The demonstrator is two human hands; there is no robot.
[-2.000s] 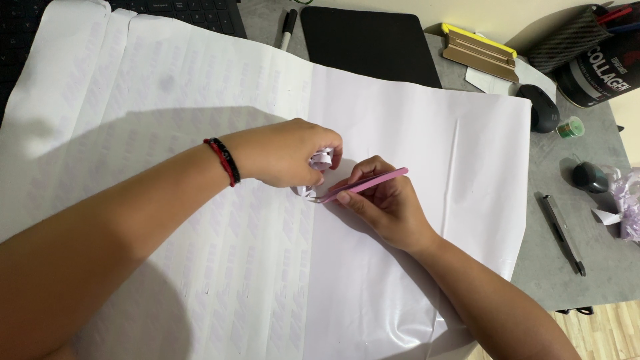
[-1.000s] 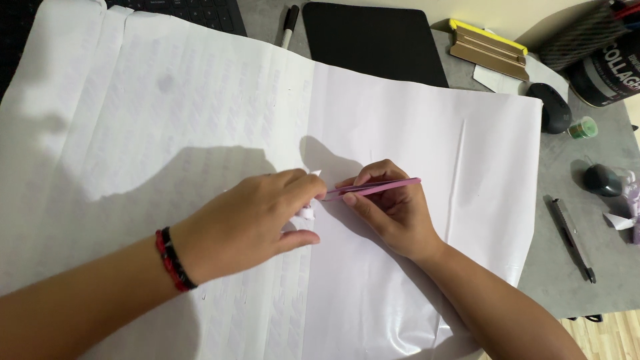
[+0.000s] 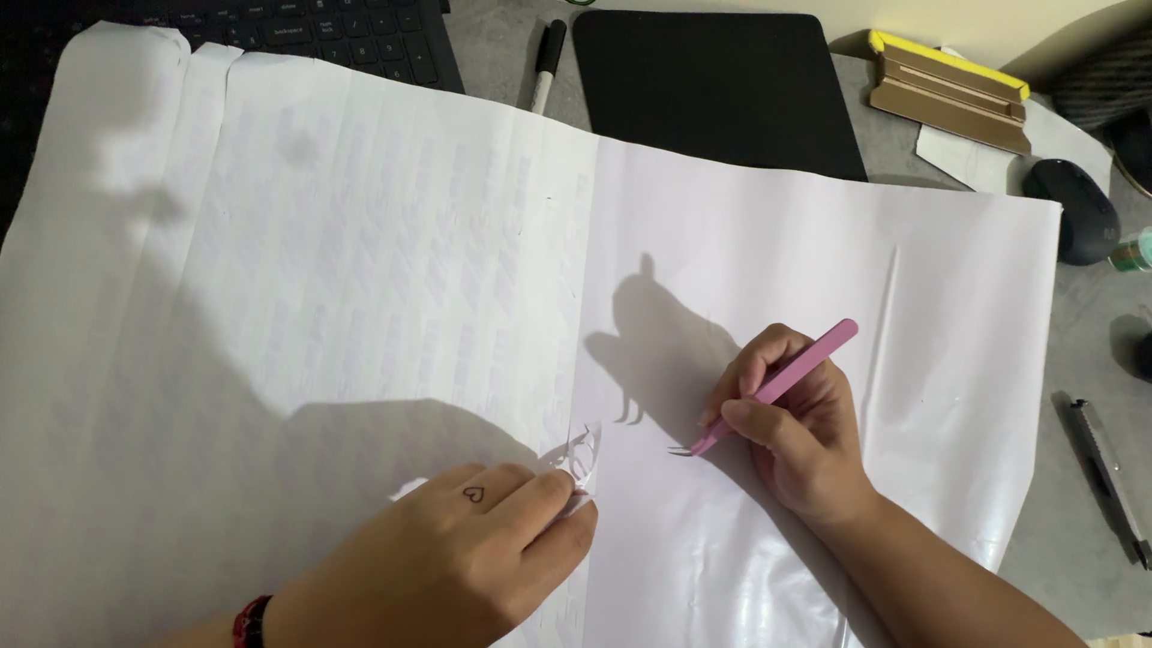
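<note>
My left hand [image 3: 450,549], at the lower centre, pinches a small piece of cut white film or paper [image 3: 585,454] between thumb and fingers. My right hand [image 3: 796,432] holds pink tweezers [image 3: 805,364] like a pen; their fine curved metal tips point left, a short way from the white piece and not touching it. Beneath both hands lies a large white sheet [image 3: 405,243], its left part faintly printed in rows and its right part [image 3: 765,234] smooth and slightly glossy, with a raised crease. The left fingers are over the line where the two parts meet.
Behind the sheet are a black keyboard [image 3: 360,40], a capped marker [image 3: 546,67], a black mat [image 3: 715,90] and a brown holder with a yellow edge [image 3: 954,90]. At the right are a black mouse [image 3: 1075,211], a small green-labelled container [image 3: 1134,252] and a slim cutter or pen [image 3: 1111,481].
My left hand has moved down and away from the tweezers, with the white piece in its fingers. The tweezer tips, close to that hand before, now stand apart from it.
</note>
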